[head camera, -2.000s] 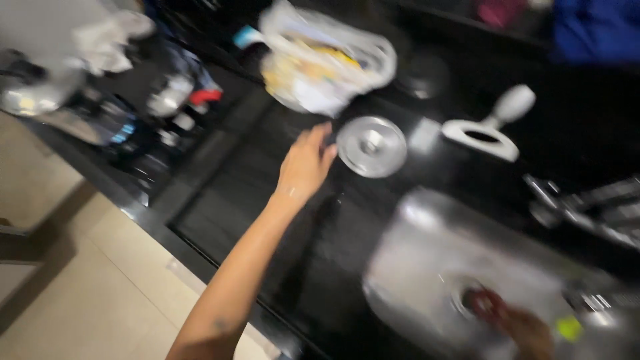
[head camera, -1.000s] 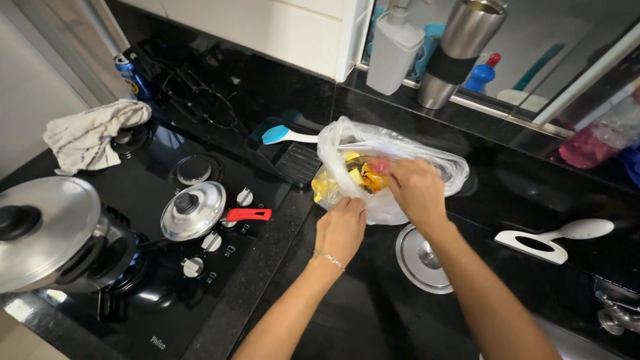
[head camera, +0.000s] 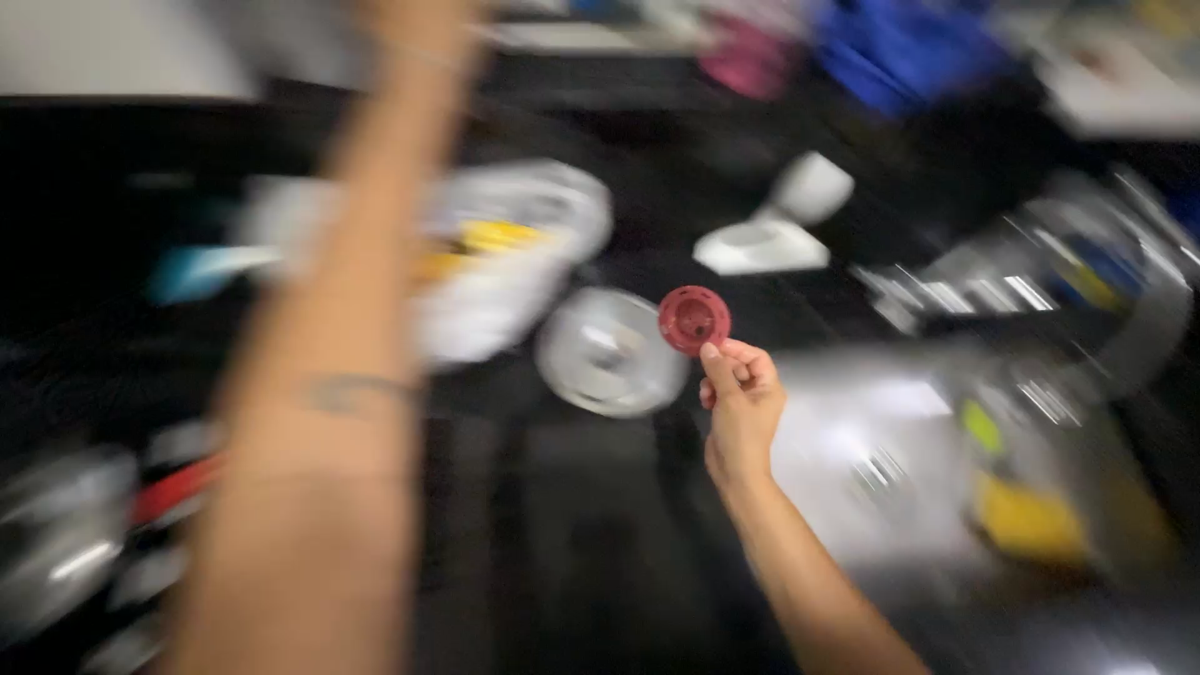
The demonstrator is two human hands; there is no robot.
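My right hand [head camera: 745, 398] holds a round red sink strainer [head camera: 695, 320] by its lower rim, between thumb and fingers. Just left of the strainer, a round metal lid [head camera: 609, 354] lies on the black counter. My left forearm reaches up across the left side of the view, badly blurred, and its hand is beyond the top edge. Partly behind that forearm is a white plastic bag [head camera: 487, 309] with yellow scraps in it.
The steel sink [head camera: 844, 459] is at the right, with a yellow thing [head camera: 1031, 520] in it and a blurred metal faucet [head camera: 1144, 347] behind. A white spoon rest [head camera: 761, 247] stands on the counter. At lower left are a blurred metal lid [head camera: 56, 534] and a red handle [head camera: 173, 489].
Both hands were at the bag one second ago. My right hand is now away from it with the red strainer, and my left arm has reached up out of view. The view has swung right.
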